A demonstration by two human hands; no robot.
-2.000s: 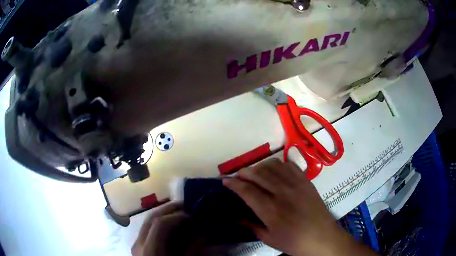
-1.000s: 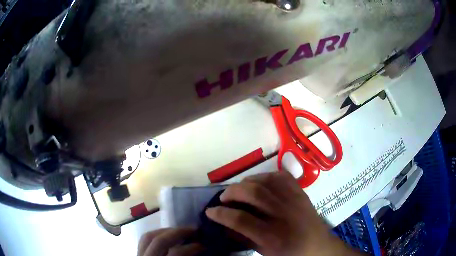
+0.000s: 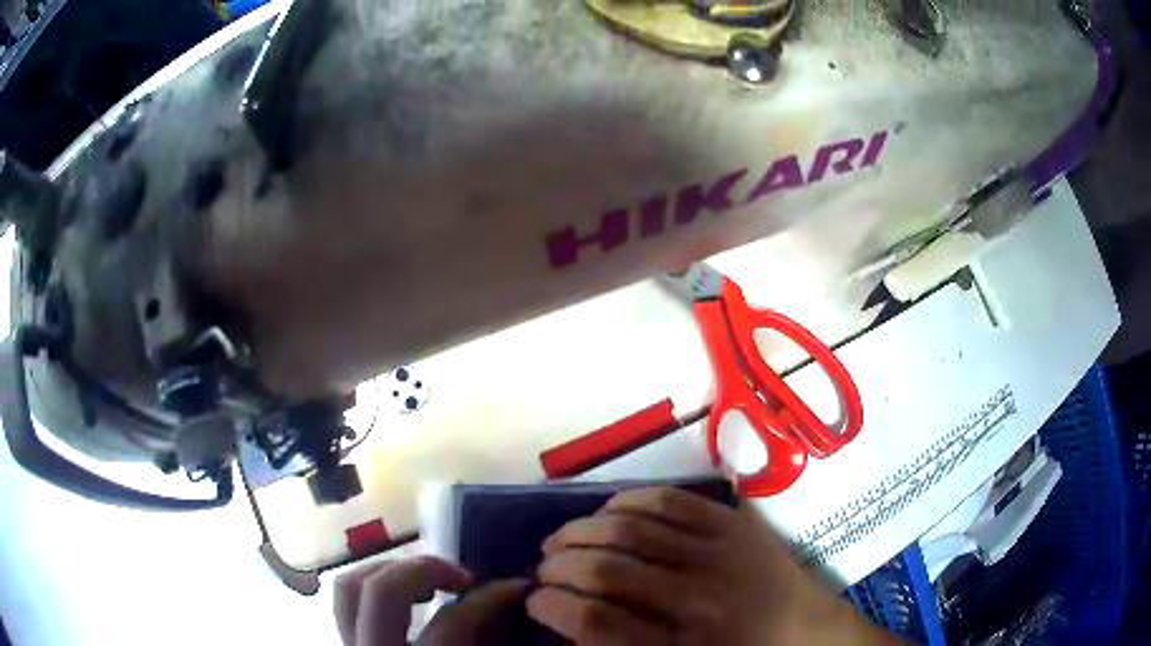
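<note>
A small navy cut panel [image 3: 505, 517] lies on a white backing piece [image 3: 439, 524], which shows as a pale border at its left and top edges, at the front edge of the machine bed. My left hand [image 3: 404, 599] is at its lower left with bent fingers on the panel, partly cut off by the bottom edge. My right hand [image 3: 669, 568] lies over its right part, fingers together and pressing on it. The fabric shears [image 3: 770, 391] with red-orange handles lie on the bed to the right, blade tips hidden behind the machine head.
The HIKARI sewing machine head [image 3: 505, 189] spans the upper view. The presser foot area is at the left. Red tape [image 3: 611, 438] marks the bed's front edge. A printed ruler [image 3: 909, 486] runs along the table. A blue plastic basket [image 3: 1086, 505] holding pale scraps stands at the right.
The navy panel, folded back one second ago with pale material showing, now lies flat over the white piece. My right hand has flattened over it. The camera view has shifted slightly.
</note>
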